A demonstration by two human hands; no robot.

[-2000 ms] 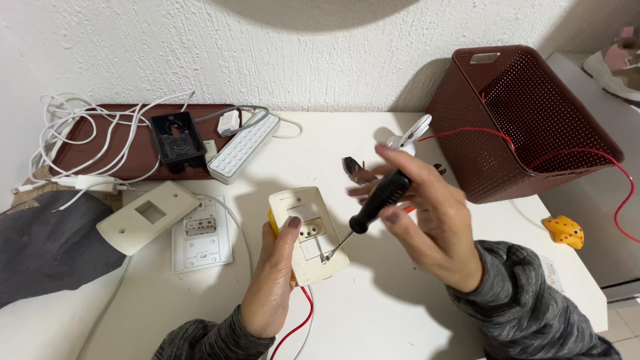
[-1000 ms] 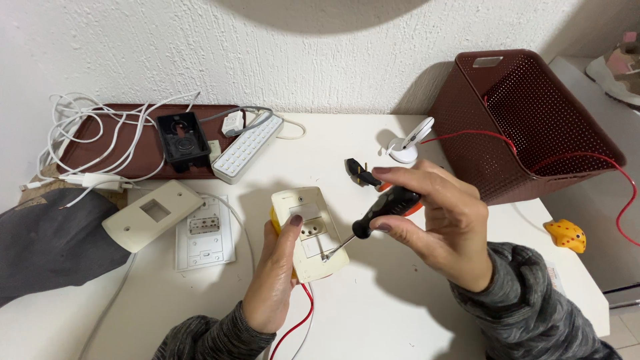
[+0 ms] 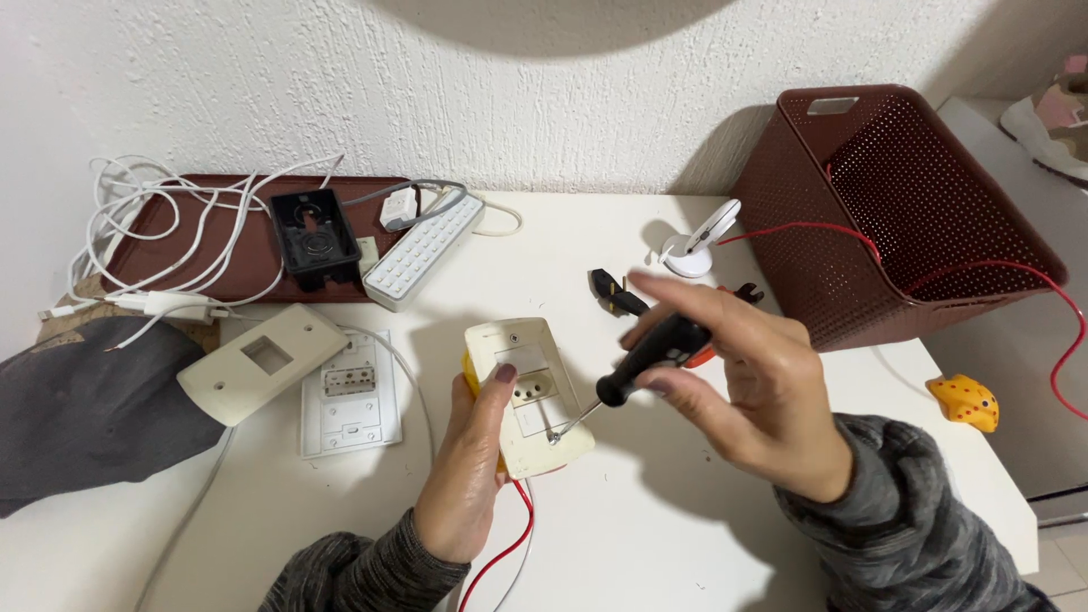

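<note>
My left hand (image 3: 467,467) grips a cream wall-outlet plate (image 3: 565,399) on a yellow box (image 3: 468,374), thumb on its front. Beside it, my right hand (image 3: 739,382) holds a black-handled screwdriver (image 3: 642,361) between thumb and fingers. The screwdriver's tip meets a screw (image 3: 554,438) near the lower end of the plate; another screw (image 3: 514,338) sits at the upper end. A red wire (image 3: 529,518) and a white wire run down from the box. Behind my right hand lie a black plug (image 3: 619,293) and a red-handled tool (image 3: 702,355), partly hidden.
A maroon perforated basket (image 3: 850,280) stands right, beside a white stand (image 3: 690,255) and an orange toy (image 3: 963,402). At left are a maroon tray (image 3: 170,246), black box (image 3: 314,238), LED lamp (image 3: 425,251), white cables, a loose cover (image 3: 263,361), a white plate (image 3: 353,416) and dark cloth (image 3: 93,408).
My right hand's fingers have shifted around the screwdriver handle, while its tip stays at the lower screw. My left hand keeps hold of the outlet plate in much the same place.
</note>
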